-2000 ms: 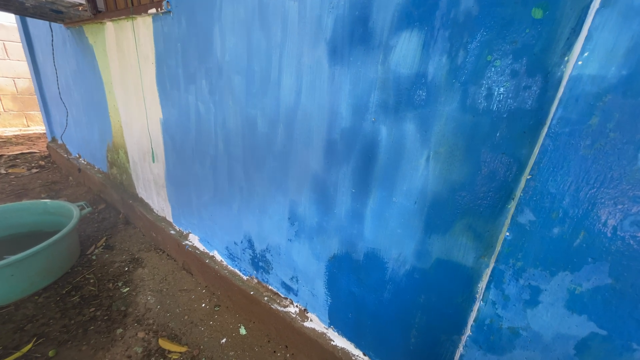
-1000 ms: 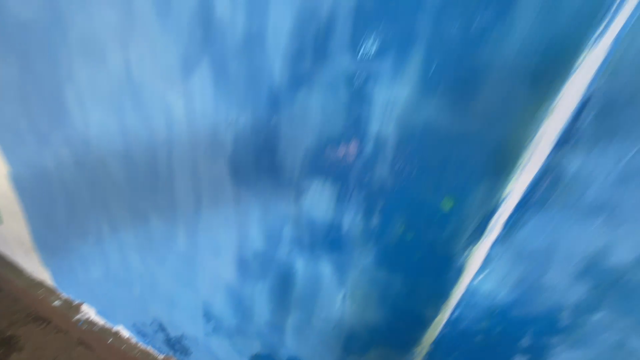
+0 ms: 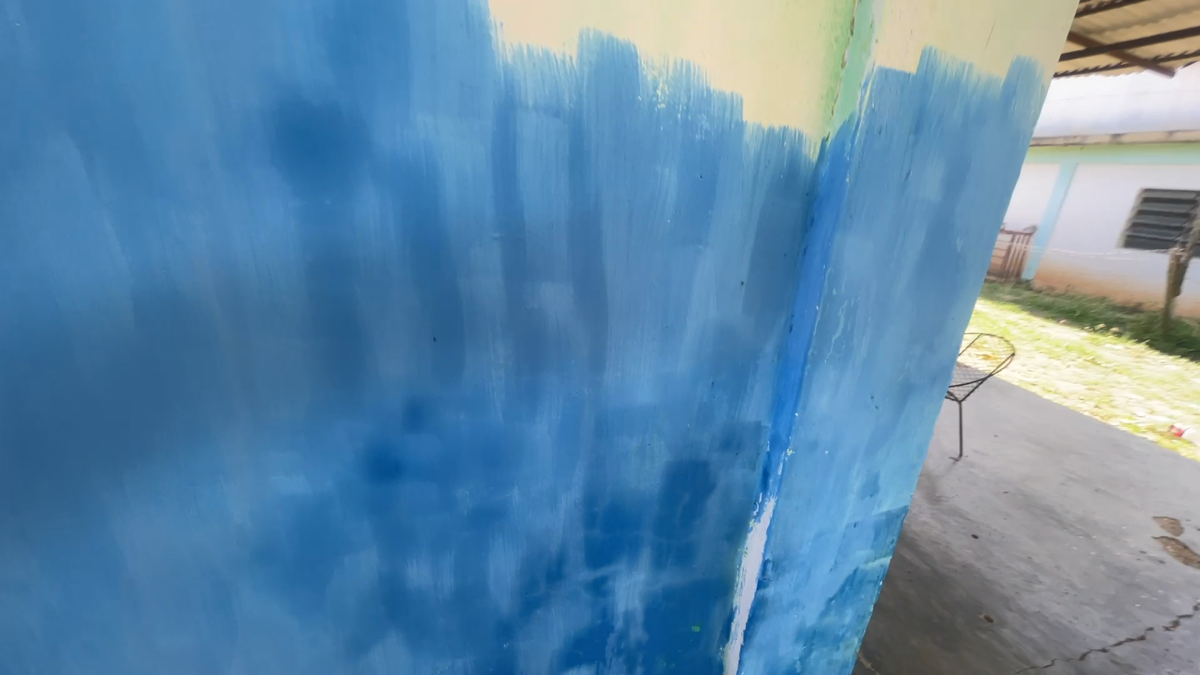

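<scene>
Neither of my hands shows in the head view. A wall (image 3: 525, 356) with streaky, uneven blue paint fills most of it. Above the ragged upper edge of the blue lies a pale cream painted area (image 3: 675, 56). A vertical joint (image 3: 802, 309) runs down the wall near its right end, pale green at the top, blue in the middle and whitish low down. Right of the joint, a narrower wall section (image 3: 872, 328) is also blue below and cream above.
Past the wall's right edge lies a cracked concrete floor (image 3: 1031, 544) with a wire-frame chair (image 3: 980, 370) on it. Grass (image 3: 1097, 356), a white building (image 3: 1097, 206) with a louvred window (image 3: 1161, 219), a post (image 3: 1175, 281) and a corrugated roof (image 3: 1134, 33) are beyond.
The view has swung right and up along the wall. The green basin and the soil at the wall's foot, seen earlier, are out of view.
</scene>
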